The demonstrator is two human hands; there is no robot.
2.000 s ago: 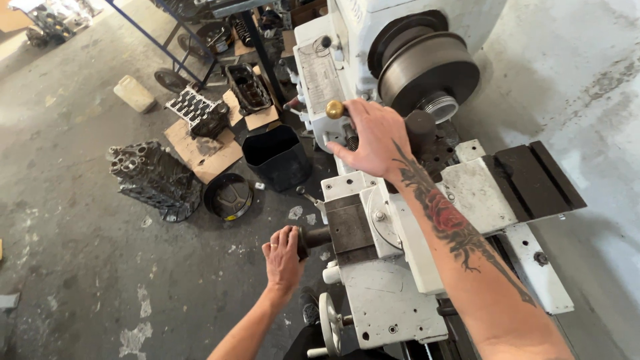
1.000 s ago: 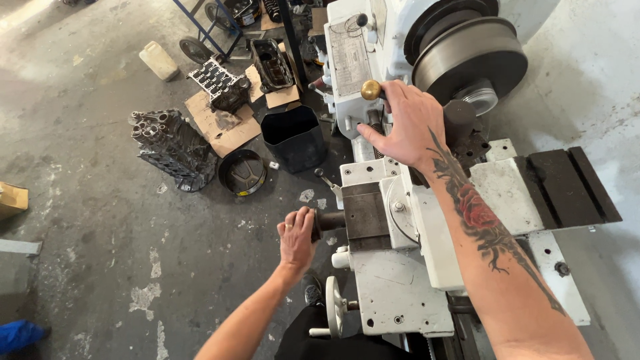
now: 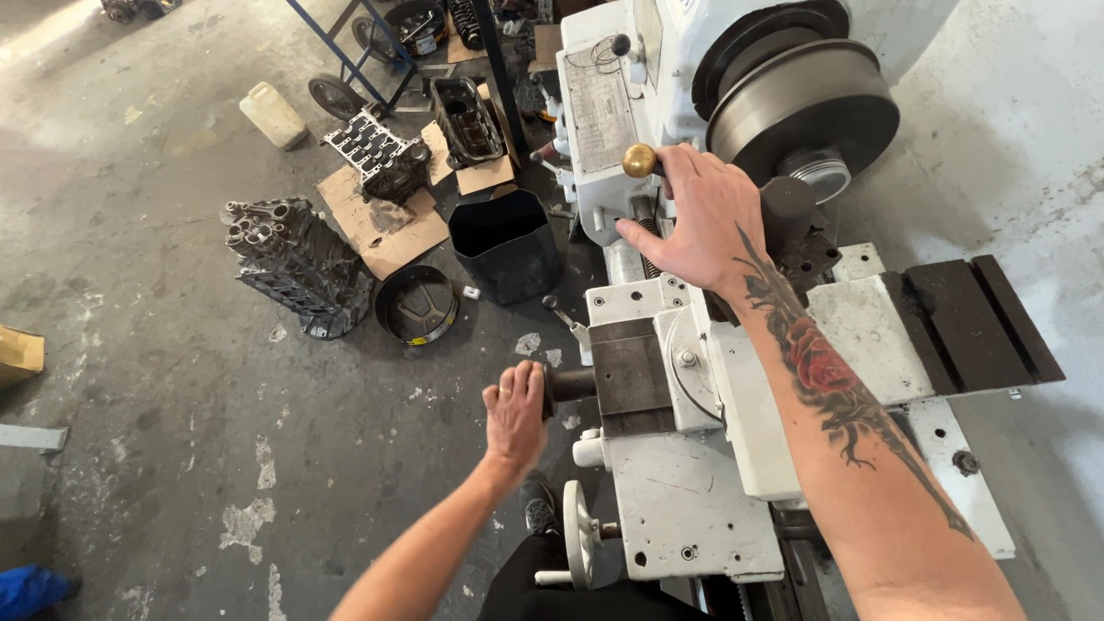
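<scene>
My left hand [image 3: 517, 412] is closed around the dark cross-slide handle [image 3: 548, 390] at the left side of a white metal lathe's carriage [image 3: 690, 500]. Over the tool post [image 3: 798, 246] is my right hand [image 3: 703, 211], its fingers on a dark lever that ends in a brass ball knob [image 3: 639, 160]; the palm hides most of the lever. Behind it sits the large round steel chuck or faceplate [image 3: 802, 103] with a threaded end [image 3: 819, 177]. A white handwheel [image 3: 580, 535] is below my left hand.
On the floor at left stand an engine block [image 3: 297, 267], a cylinder head [image 3: 379, 159] on cardboard [image 3: 405, 233], a black bin [image 3: 509, 246], a round black pan [image 3: 417, 305] and a plastic jug [image 3: 273, 116]. A blue-framed cart [image 3: 354, 65] is behind. A slotted table [image 3: 975, 323] juts right.
Both hands keep nearly the same places on the lathe, the left at its handle and the right by the brass knob. The view has shifted slightly.
</scene>
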